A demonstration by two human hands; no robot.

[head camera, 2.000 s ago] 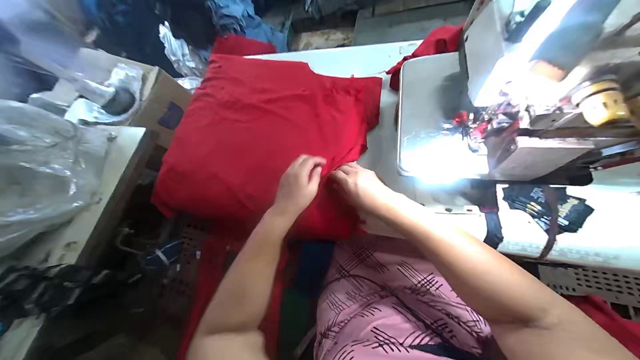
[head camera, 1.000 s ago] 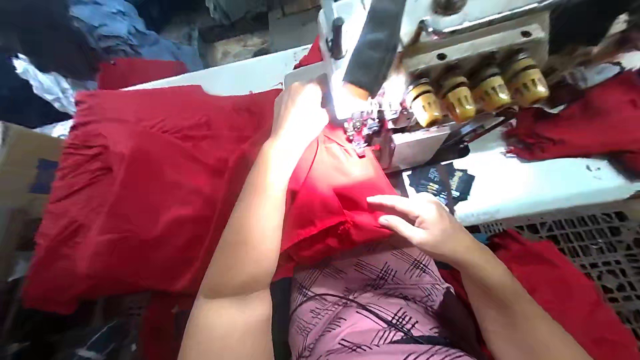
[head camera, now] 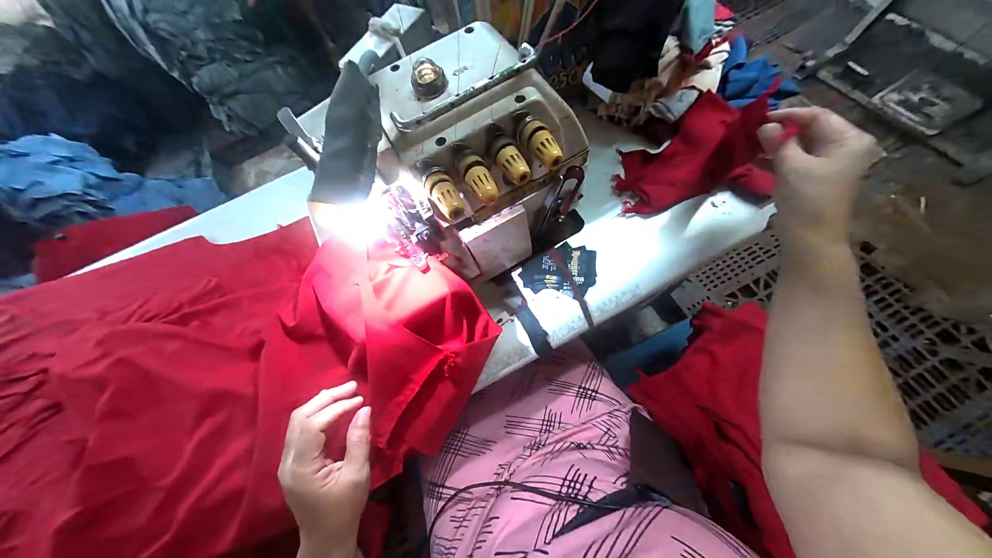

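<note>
My right hand (head camera: pixel 823 159) pinches an edge of a red fabric piece (head camera: pixel 686 159) at the right end of the white sewing table (head camera: pixel 651 252). Palm up and fingers apart, my left hand (head camera: pixel 329 457) is just over the large red cloth (head camera: pixel 155 380), holding nothing; whether it touches the cloth I cannot tell. Part of that cloth lies at the needle area of an overlock sewing machine (head camera: pixel 496 85) with yellow tension knobs (head camera: pixel 478 174). A bright lamp glare hides detail around the needle.
Black labels (head camera: pixel 558 271) with writing lie on the table by the machine. More red cloth (head camera: pixel 717 387) hangs over a white plastic crate (head camera: pixel 922 372) at right. Blue garments (head camera: pixel 101 182) are piled behind on the left, and mixed scraps (head camera: pixel 756 74) lie at the back right.
The view has swung right. My right hand has left the red cloth by the machine and now grips a separate red piece. My left hand has come away from the needle area toward me.
</note>
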